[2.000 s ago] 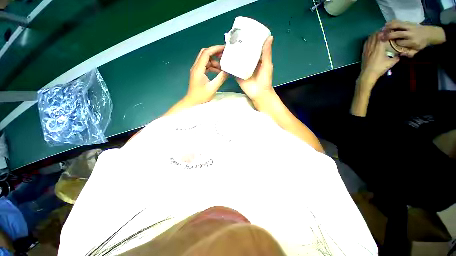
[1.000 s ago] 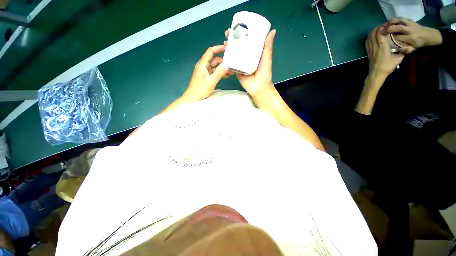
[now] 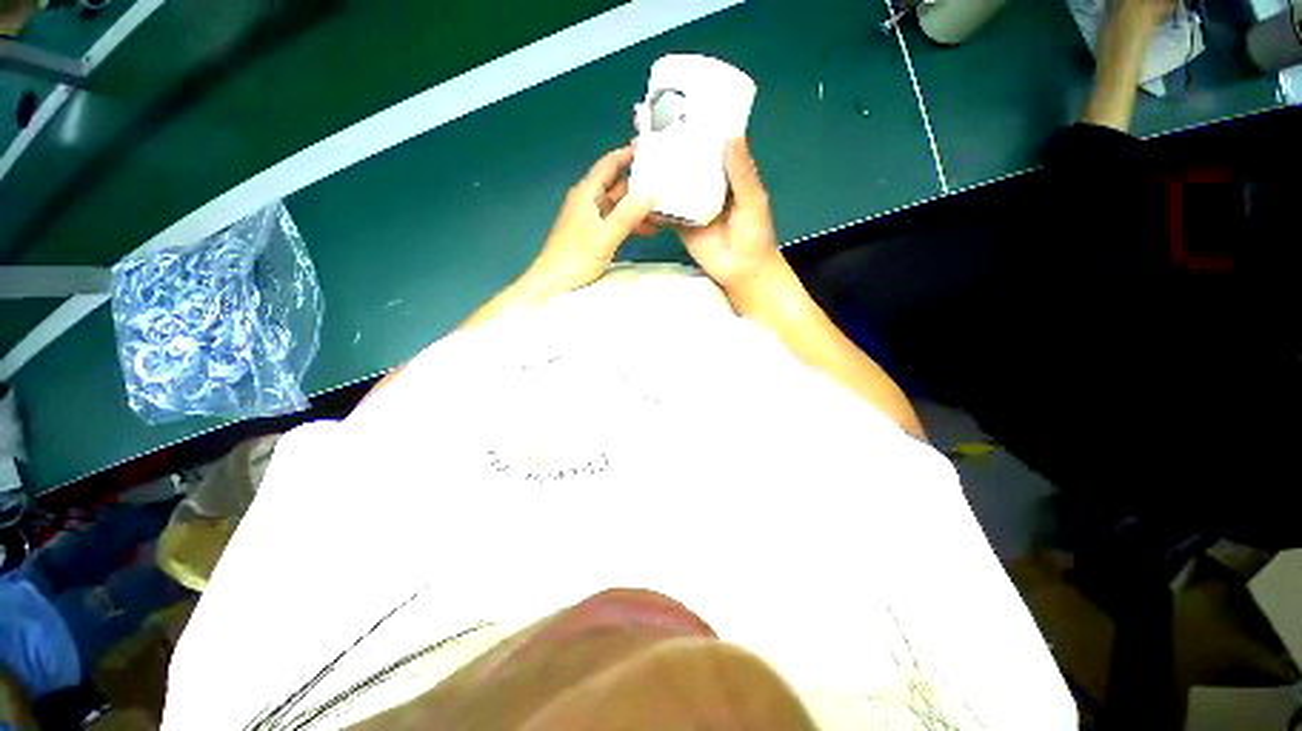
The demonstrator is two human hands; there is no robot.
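Observation:
A white plastic housing (image 3: pixel 700 150) is held over the green bench, its opening facing up and to the left. My left hand (image 3: pixel 593 222) holds its lower left side with fingers and thumb. My right hand (image 3: pixel 738 222) holds it from the right and below. The fingers behind the housing are hidden. I cannot tell whether a ring sits in the opening. A clear bag of rings (image 3: pixel 207 321) lies on the bench at the left.
A co-worker's arm (image 3: pixel 1124 64) reaches over the bench at the right, near white parts. A pale cylindrical part (image 3: pixel 954 17) is at the top edge. A white strip (image 3: pixel 429 107) separates bench and green belt. Cartons (image 3: pixel 1257 714) are at the lower right.
The housing has shifted slightly left and down since a second ago, with both hands still on it. The co-worker's arm has moved from the bench edge up towards the parts.

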